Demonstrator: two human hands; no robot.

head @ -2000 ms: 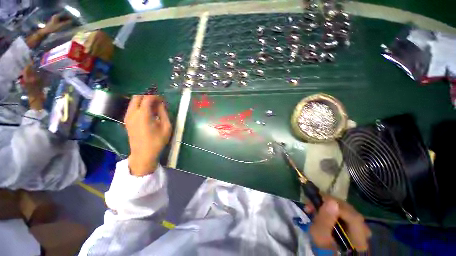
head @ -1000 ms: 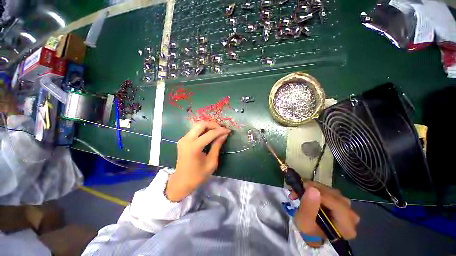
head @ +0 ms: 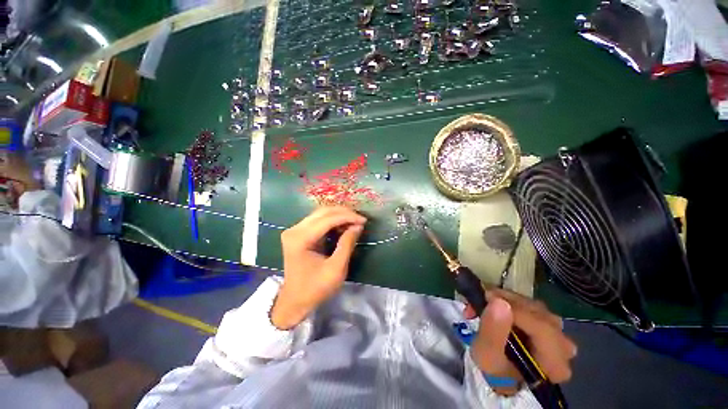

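Observation:
My right hand (head: 527, 339) holds the black and yellow soldering iron (head: 471, 289). Its tip is at a small silver component (head: 402, 217) on the green mat. My left hand (head: 318, 260) is closed around thin solder wire (head: 381, 241), its fingertips just below the red lead wires. The wire's end reaches toward the component and iron tip; whether they touch is too small to tell. Red lead wires (head: 339, 182) lie in a loose pile, with a smaller red pile (head: 287, 154) to the upper left. Another small silver component (head: 395, 158) lies above.
A round pot of silvery shreds (head: 472, 157) and a black fan (head: 571, 232) stand right. A clear tray of silver units (head: 319, 93) spans the back. A solder spool (head: 144, 174), blue stick (head: 192, 200) and dark pile (head: 209, 160) lie left. A white sleeve (head: 60, 260) shows far left.
My left hand has moved right from beside the spool to below the red wires. The view has shifted, exposing the dark pile and blue stick. My right hand still holds the iron at the component.

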